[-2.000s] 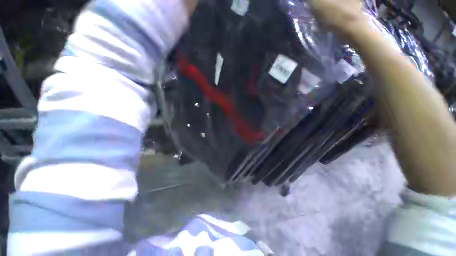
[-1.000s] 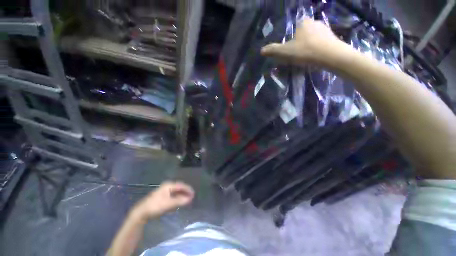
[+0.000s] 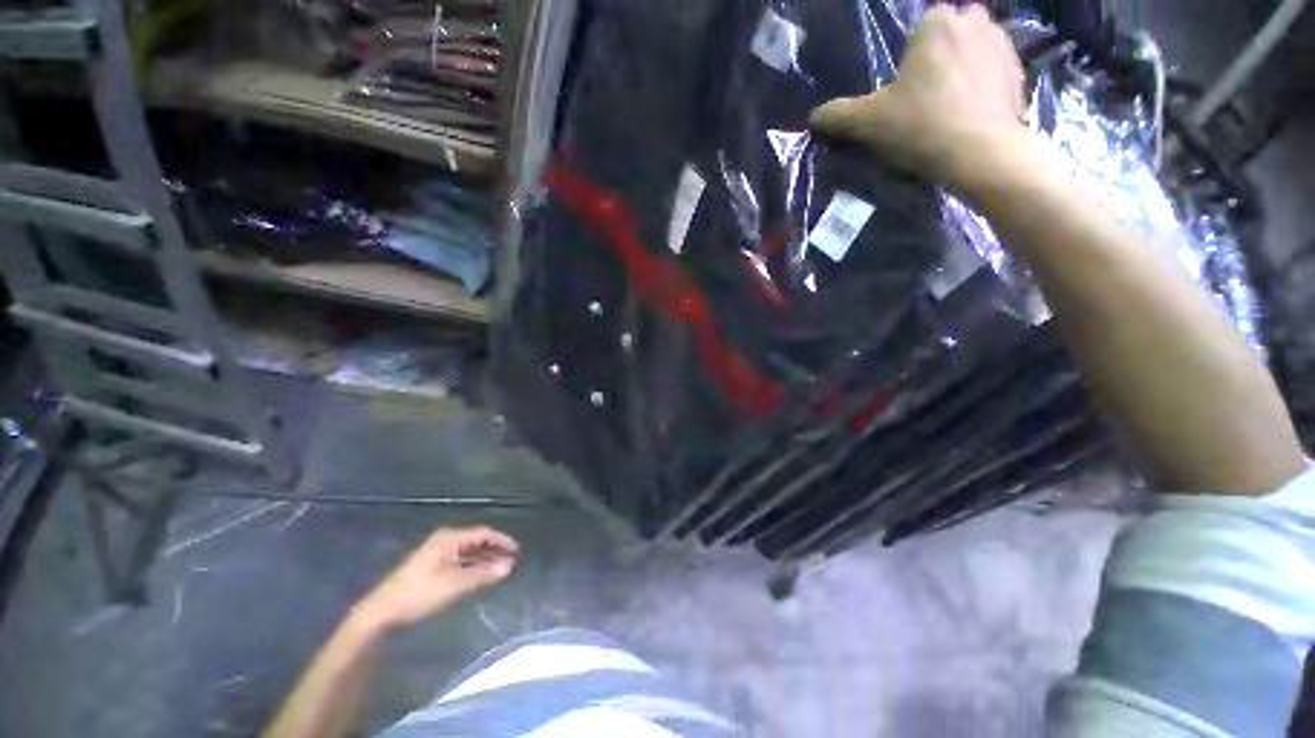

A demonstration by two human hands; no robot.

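Note:
Dark hanging garments in shiny clear covers (image 3: 620, 361) are packed side by side in front of me, the nearest with a red stripe and white labels (image 3: 841, 227). My right hand (image 3: 945, 94) is at their upper part, thumb stretched to the left, the other fingers bent at the plastic; whether it grips anything cannot be told. My left hand (image 3: 450, 567) is low at the centre left, away from the garments, fingers loosely curled, with nothing seen in it.
A grey metal step ladder (image 3: 173, 339) stands at the left. Shelves (image 3: 325, 123) with wrapped garment packs are behind it. The grey concrete floor (image 3: 346, 519) has thin pale strings. A pale bar (image 3: 1247, 65) is at the upper right.
The left arm has come down from the garments to the lower left. The right hand stays by their upper part. Since one second ago the garments' near side has swung left and faces me more.

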